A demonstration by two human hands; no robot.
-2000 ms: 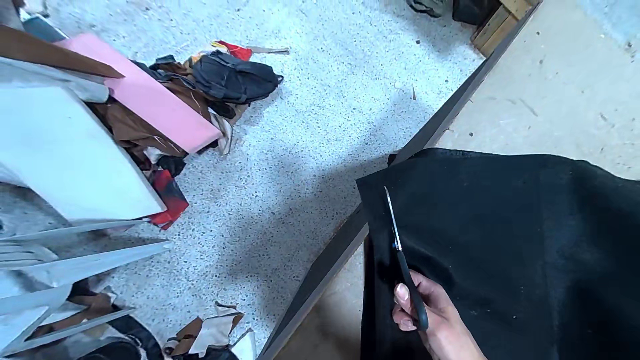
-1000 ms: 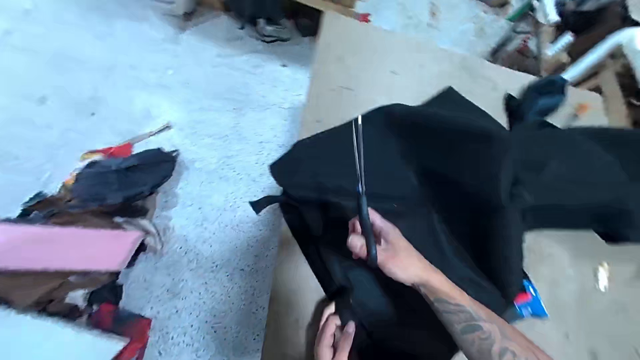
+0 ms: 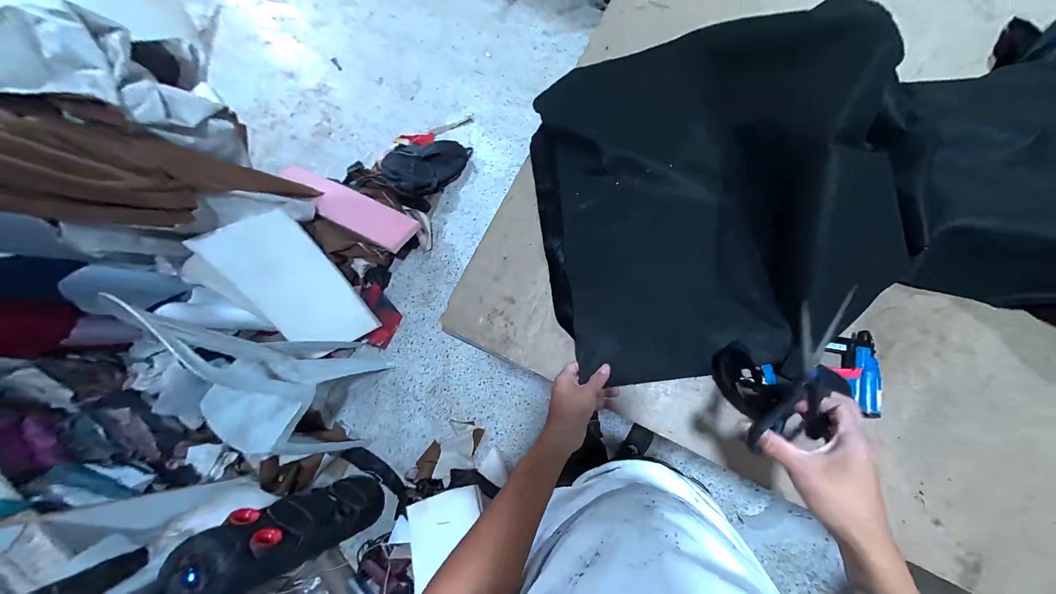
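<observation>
A large piece of black fabric [image 3: 660,239] lies spread over the wooden table. At its lower left corner, my left hand [image 3: 579,396] pinches the edge between thumb and fingers. My right hand [image 3: 825,445] holds a pair of scissors [image 3: 813,346] by the handles, blades parted and pointing away from me, blurred by motion. A dark strip of material [image 3: 734,384] is bunched beside the scissors, and whether my right hand also holds it I cannot tell. Just behind the scissors lies a blue and black tool [image 3: 866,375], partly hidden.
The wooden tabletop [image 3: 949,429] extends right, its corner pointing left over the speckled floor [image 3: 445,388]. Left of it are heaped fabric scraps, a white sheet [image 3: 285,276] and a pink foam block [image 3: 355,208]. A black device with red buttons [image 3: 280,528] is at lower left.
The scissors' blades, nearly together one second ago, are now parted. My left hand is now on the fabric's corner. The view has swung back over the scrap pile.
</observation>
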